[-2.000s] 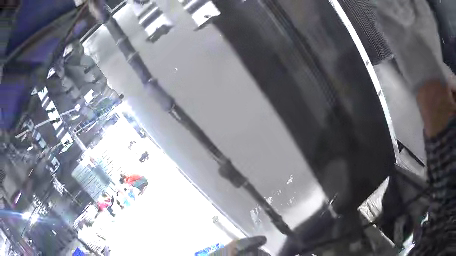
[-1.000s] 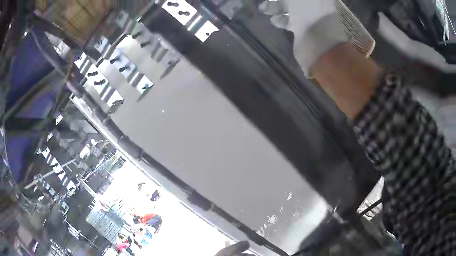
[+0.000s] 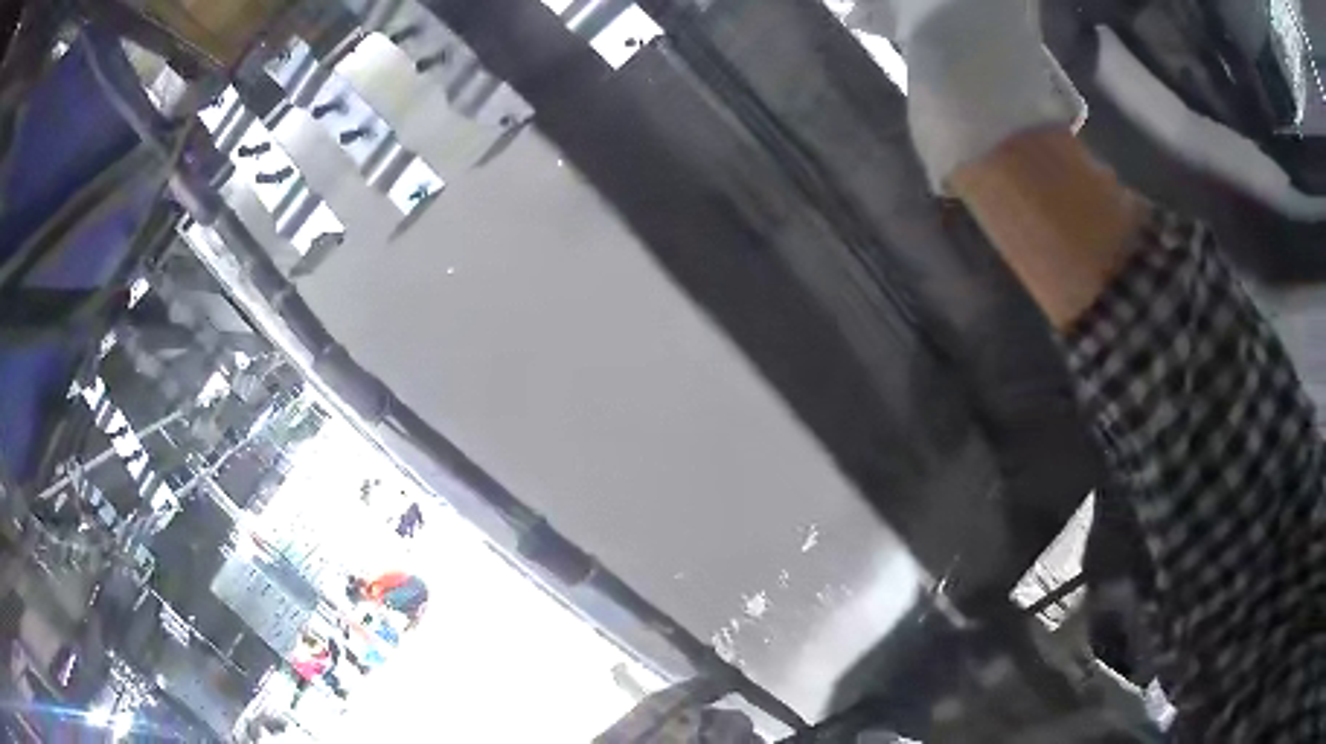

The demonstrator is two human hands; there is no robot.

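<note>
A large smooth pale grey panel (image 3: 582, 364) fills the middle, with a wide dark band (image 3: 814, 305) along its upper right side. My right hand (image 3: 996, 87), in a whitish glove below a checked sleeve, is over the far side of the dark band at the top. Its fingers are cut off or hidden, so its hold cannot be told. A blurred, rounded shape at the bottom edge, near the panel's lower left side, may be part of my left hand; it is too unclear to tell.
A long thin dark rod (image 3: 538, 545) runs diagonally along the panel's left edge. Striped light and dark strips (image 3: 371, 138) show at the upper left. Several small blurred figures in coloured clothing (image 3: 386, 589) are on the bright floor far below left. Blue-purple material (image 3: 66, 204) is at the left edge.
Since two seconds ago, my right hand has moved left across the view and more of the checked sleeve shows. The rod now lies along the panel's edge instead of crossing it.
</note>
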